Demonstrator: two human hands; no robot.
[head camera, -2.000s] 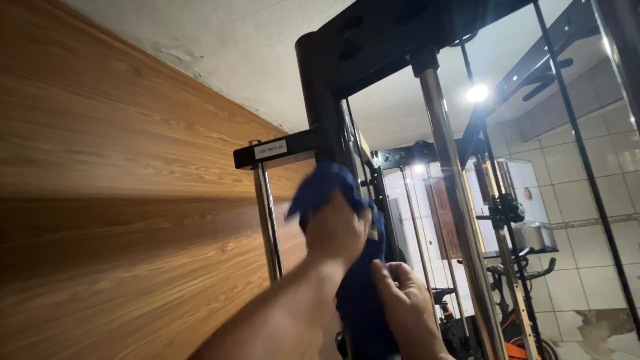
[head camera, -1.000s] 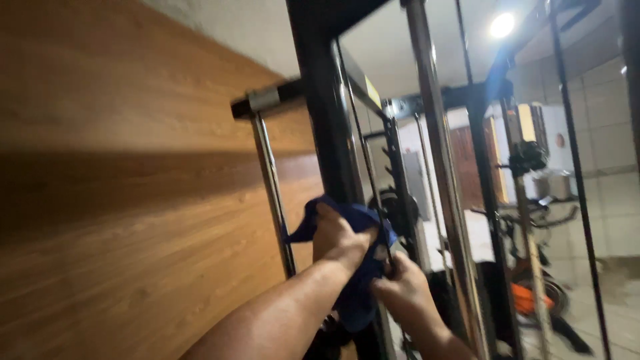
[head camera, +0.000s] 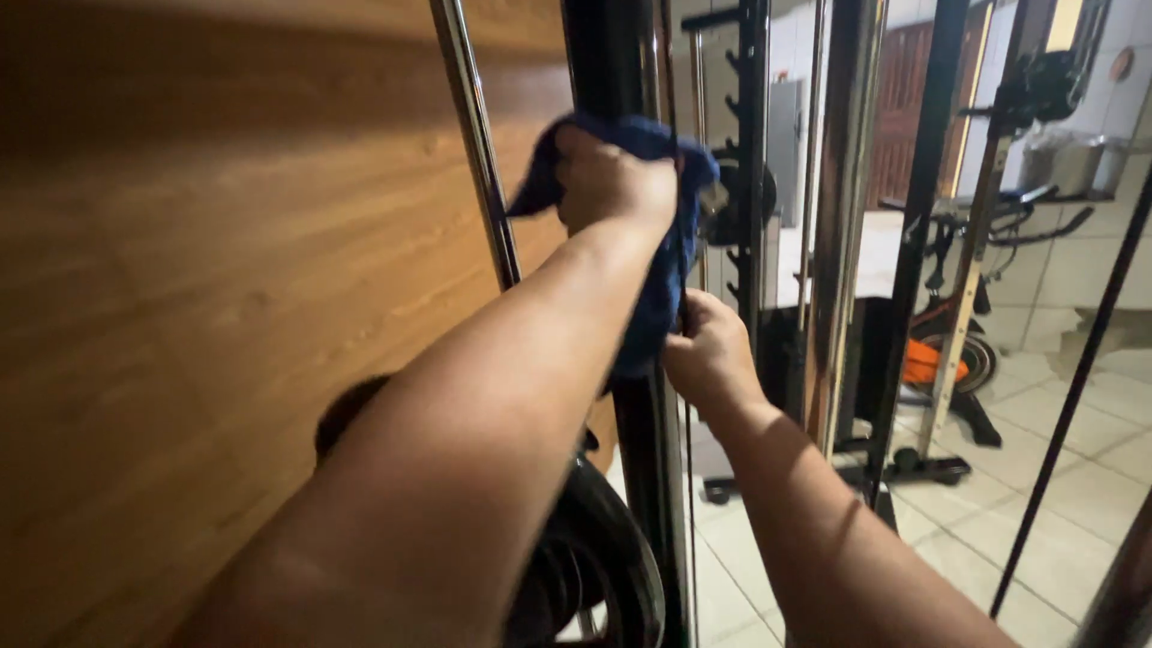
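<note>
A blue cloth (head camera: 661, 288) is wrapped around the black upright post (head camera: 650, 450) of a gym machine. My left hand (head camera: 616, 180) grips the cloth's upper part against the post, its fingers partly hidden in the folds and slightly blurred. Lower down, to the right of the post, my right hand (head camera: 711, 351) holds the cloth's edge between thumb and fingers, beside a thin black cable (head camera: 681, 243). A chrome guide rod (head camera: 477, 135) stands to the left of the cloth.
A wood-grain wall (head camera: 270, 225) runs along the left. Black weight plates (head camera: 630, 558) sit low by the post. To the right stand a thick chrome rod (head camera: 837, 225), a slanting cable (head camera: 1075, 387) and a rack. Behind are an exercise bike (head camera: 954, 351) and metal pots (head camera: 1071, 162) on the tiled side.
Both hands and the blue cloth have moved down along the black post. The view has tilted down, so the top of the frame and the ceiling lamp are out of sight.
</note>
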